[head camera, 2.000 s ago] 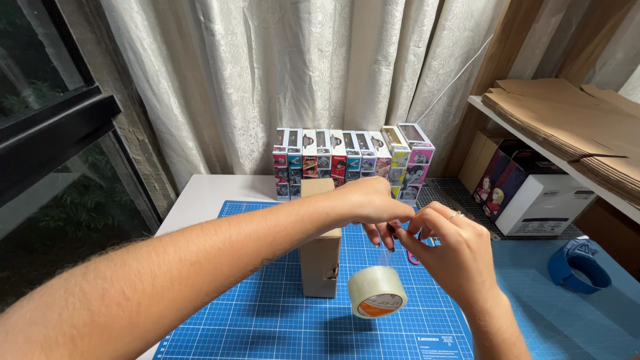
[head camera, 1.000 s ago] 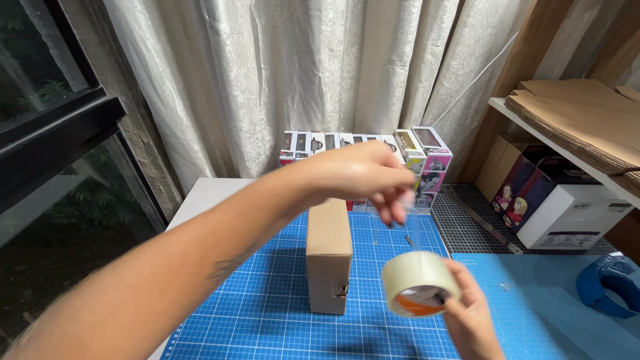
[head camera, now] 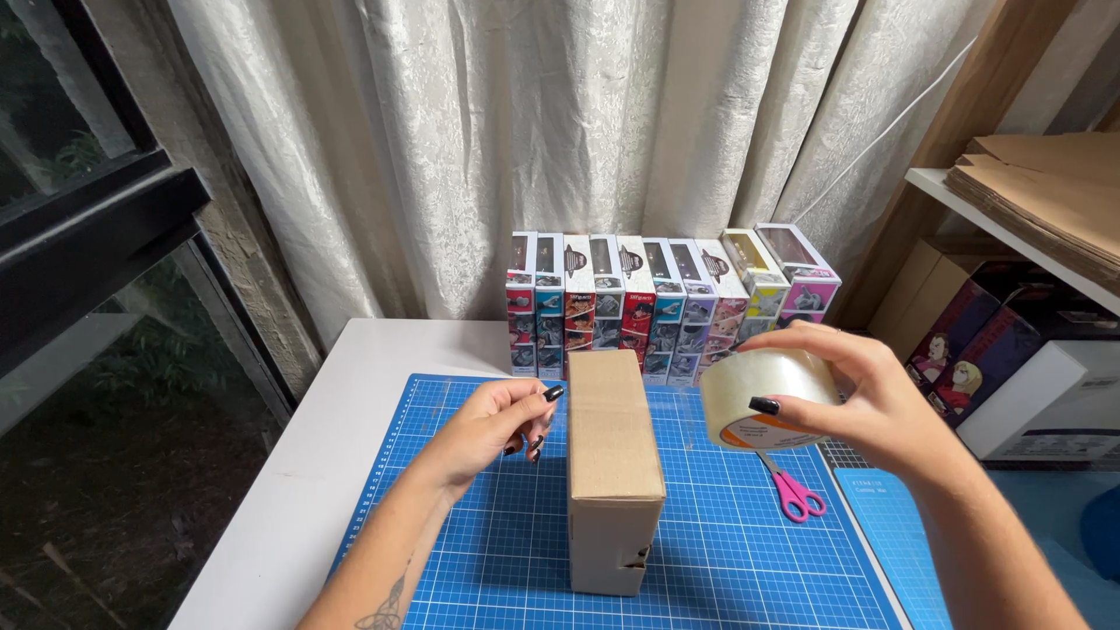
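A closed brown cardboard box point(head camera: 614, 429) stands upright on the blue cutting mat point(head camera: 744, 560), with a small tear low on its near face. Just left of its top edge is my left hand point(head camera: 499, 429), thumb and fingertips pinched together; whether tape is between them cannot be made out. My right hand point(head camera: 857, 394) grips a roll of clear packing tape point(head camera: 766, 394) to the right of the box, thumb in front and fingers over the top. Below the roll, scissors with pink handles point(head camera: 794, 494) lie on the mat, their blades partly hidden.
A row of windowed figure boxes point(head camera: 643, 306) stands behind the mat, before the curtain point(head camera: 577, 131). At right, a shelf holds flat cardboard sheets point(head camera: 1050, 201), with more boxes point(head camera: 1041, 385) below. A second blue mat point(head camera: 884, 516) and a blue object point(head camera: 1102, 534) lie there too.
My left hand has moved from over the box and near the tape roll to the left side of the box. My right hand has raised the roll, and the scissors show more fully.
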